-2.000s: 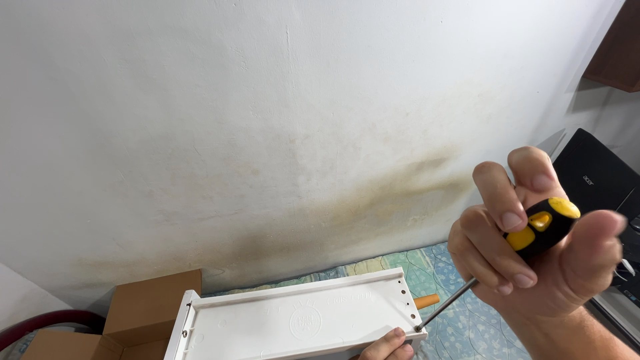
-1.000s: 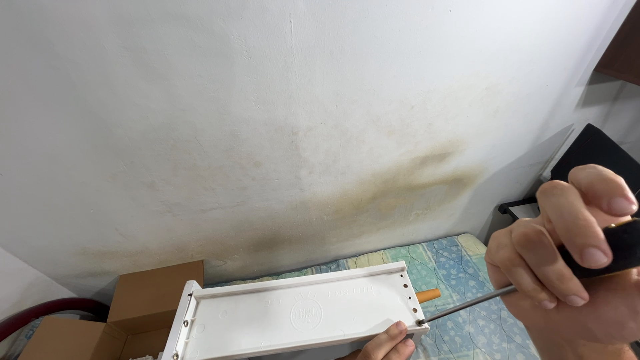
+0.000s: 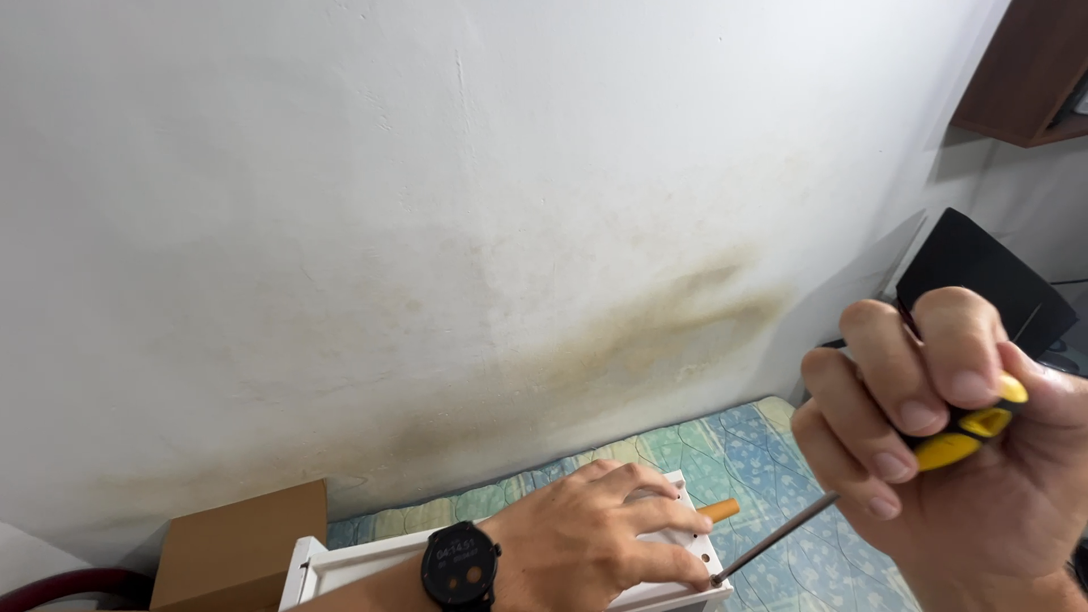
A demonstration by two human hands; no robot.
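Observation:
My right hand (image 3: 943,442) is closed around the black and yellow handle of a screwdriver (image 3: 778,537). Its metal shaft slants down left, and the tip meets the near right corner of a white panel assembly (image 3: 374,557) with raised edges. My left hand (image 3: 586,535), wearing a black smartwatch (image 3: 460,565) on the wrist, lies palm down across the panel. Its index fingertip is beside the screwdriver tip; whether it touches a screw there cannot be seen. Small holes line the panel's right end. An orange rod-like object (image 3: 721,510) sticks out beyond that end.
The patterned quilted bedding (image 3: 739,450) lies beneath the panel, against a stained white wall (image 3: 510,255). An open cardboard box (image 3: 246,535) stands at the left, by a dark red curved object (image 3: 76,586). At the right are a black laptop (image 3: 977,272) and a brown wooden cabinet (image 3: 1011,76).
My left hand has come from the panel's near edge to lie across its top, bringing the watch into view. My right hand has kept hold of the screwdriver and changed its pose around the handle.

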